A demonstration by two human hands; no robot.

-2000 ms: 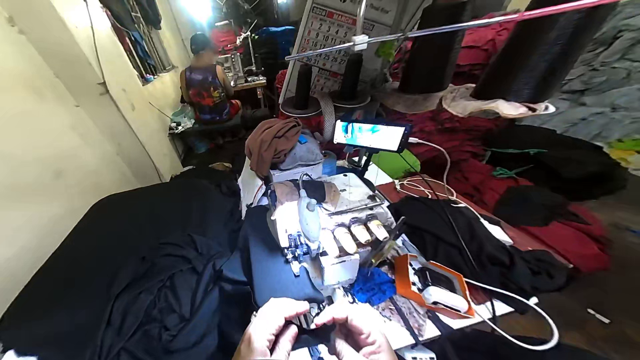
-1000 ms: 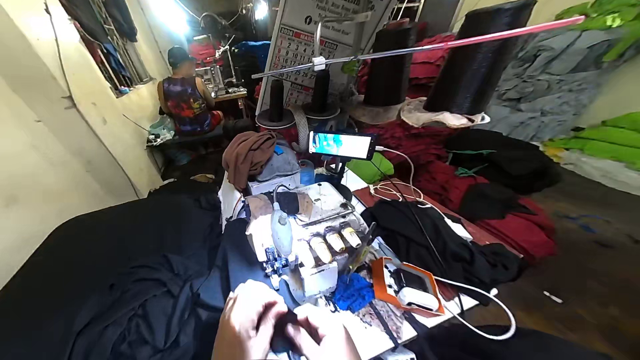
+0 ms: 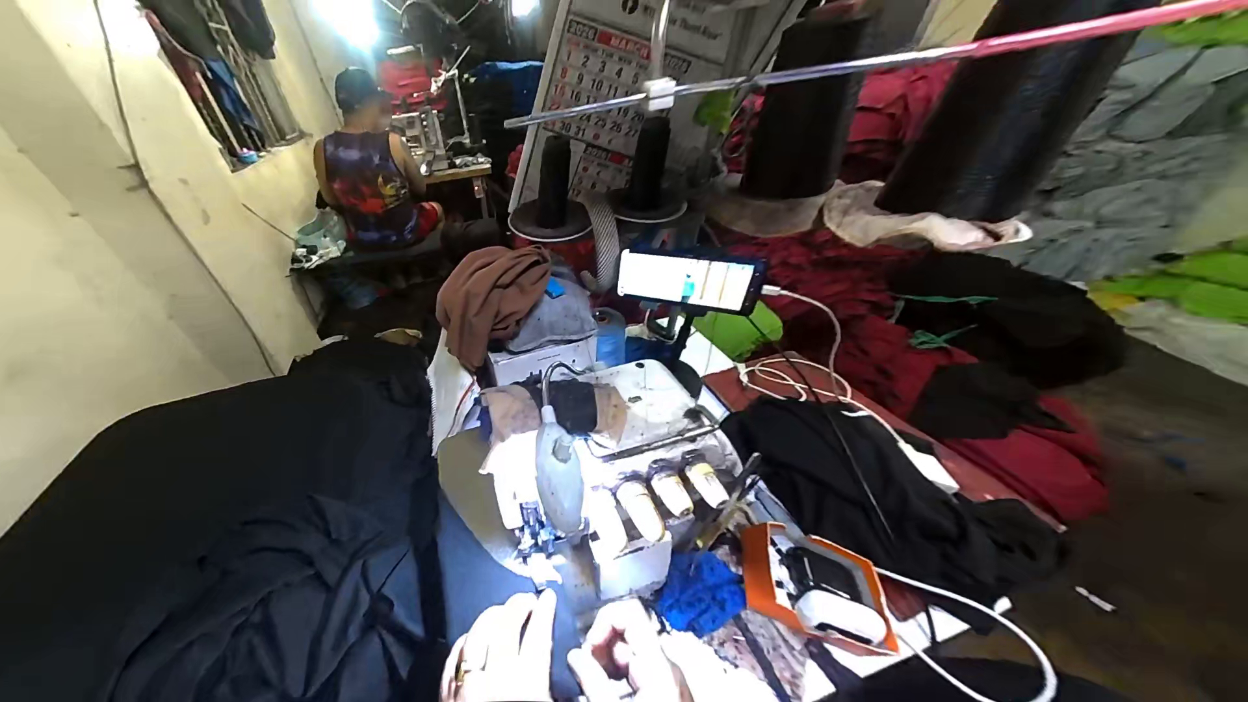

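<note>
At the bottom centre, my left hand point(image 3: 502, 648) lies in front of the needle area of an overlock sewing machine point(image 3: 648, 409), over dark cloth point(image 3: 473, 556). Its fingers are together and overexposed by the lamp light. To its right my right hand point(image 3: 629, 653) has curled fingers, near a crumpled blue cloth point(image 3: 700, 592). Glare and the frame's lower edge hide whether either hand grips anything. A grey lamp head point(image 3: 560, 473) shines down beside the machine's tension dials point(image 3: 641, 509).
Black fabric point(image 3: 244, 517) is heaped at left. A phone point(image 3: 690, 280) stands behind the machine. At right are an orange-edged box point(image 3: 819, 590), white cables and black cloth point(image 3: 877, 478). Thread cones point(image 3: 809, 107) rise behind. A person point(image 3: 375, 166) sits at another machine.
The hands were close together one second ago; now a gap shows between them, with the right hand farther right.
</note>
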